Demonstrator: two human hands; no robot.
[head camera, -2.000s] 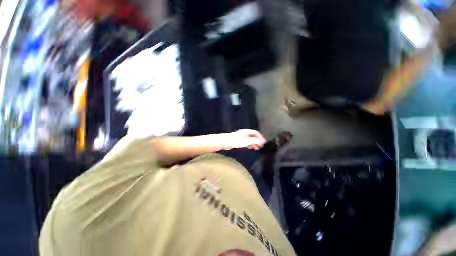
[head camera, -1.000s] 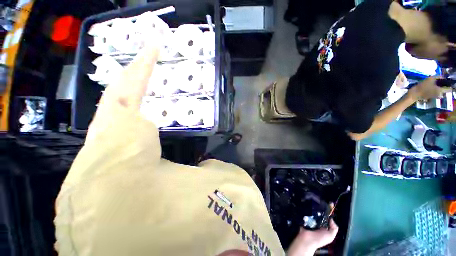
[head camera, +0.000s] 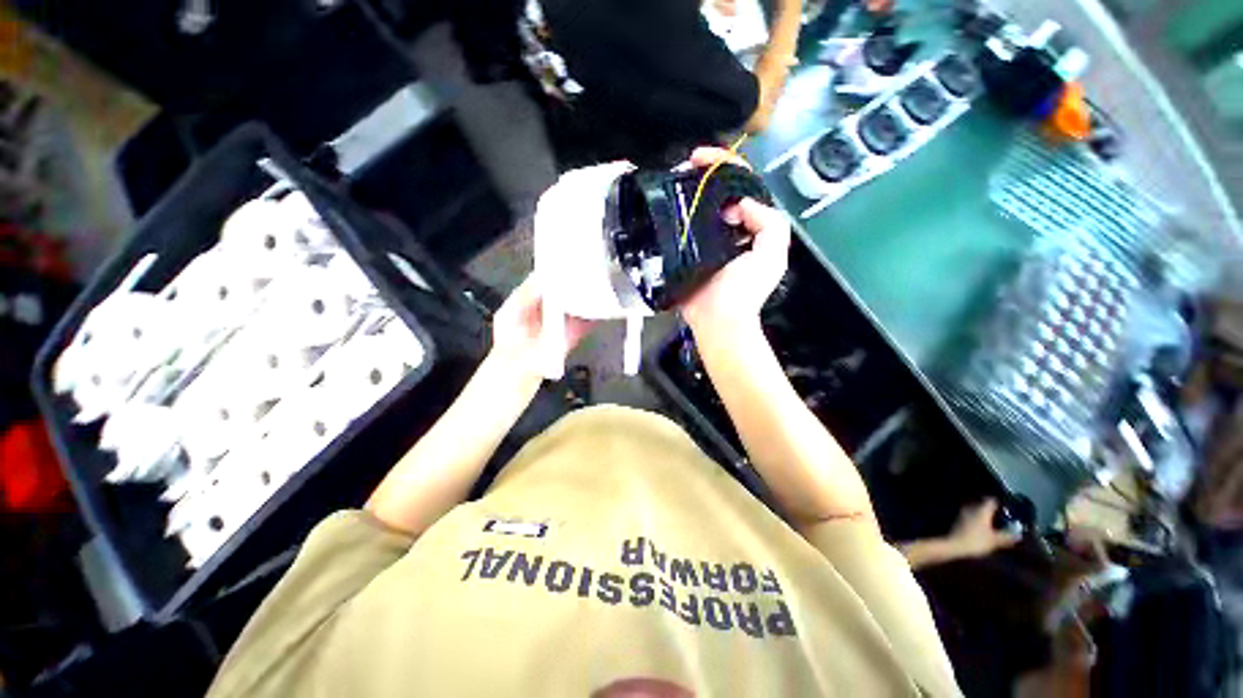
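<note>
My left hand (head camera: 525, 327) holds a white housing shell (head camera: 578, 243) from below and behind, with two thin white arms hanging down from it. My right hand (head camera: 747, 280) grips a black inner module (head camera: 693, 225), fingers around its far side. A thin yellow wire trails over the module. The module's silvery end faces the shell's open side and meets or slightly enters it; how far in is hard to tell. Both are held up in front of my chest.
A black crate (head camera: 423, 307) with rows of white shells stands at left. A dark parts crate (head camera: 818, 357) lies below the green bench (head camera: 886, 259). On the bench are lined-up units (head camera: 883, 132) and clear blister trays (head camera: 1056, 327). Coworkers are ahead and at right.
My left hand has come from the shell crate with a white shell. My right hand has lifted the black module from the parts crate, and the two parts are together. The view has turned.
</note>
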